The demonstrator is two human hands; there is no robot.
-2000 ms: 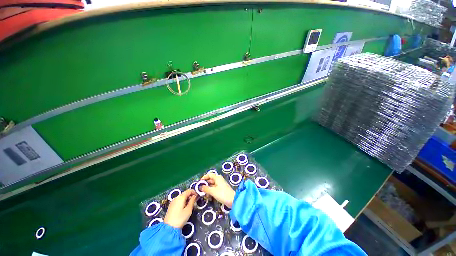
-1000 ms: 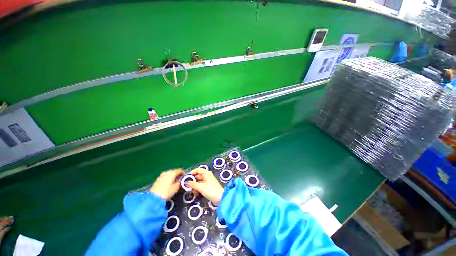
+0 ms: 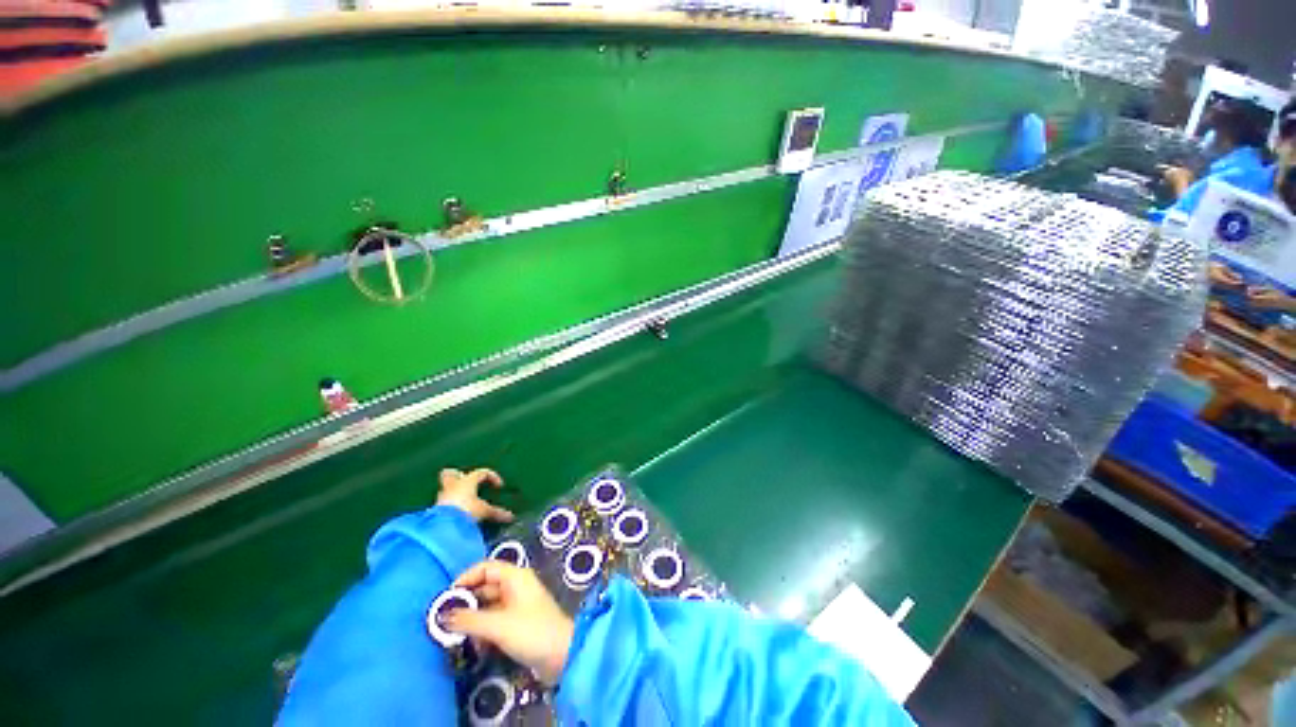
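My right hand (image 3: 515,614) holds one round unit (image 3: 452,618) by its edge, over the left part of the tray. The unit has a white ring around a dark centre. My left hand (image 3: 469,494) is beyond the tray's far left edge with fingers apart, and nothing shows in it. The clear blister tray (image 3: 621,490) holds several white-ringed units (image 3: 662,568) in its pockets. My sleeves hide much of the tray's left and near parts.
A tall pile of silvery trays (image 3: 1009,320) stands at the right on the green surface (image 3: 796,469). White paper (image 3: 870,646) lies right of the tray. The green panel (image 3: 569,277) with a rail and wire hoop runs behind. Other workers in blue are at the far right.
My left hand has left the unit and moved out past the tray's far left edge, its fingers now spread. My right hand still holds a unit, now nearer me. The view has turned right.
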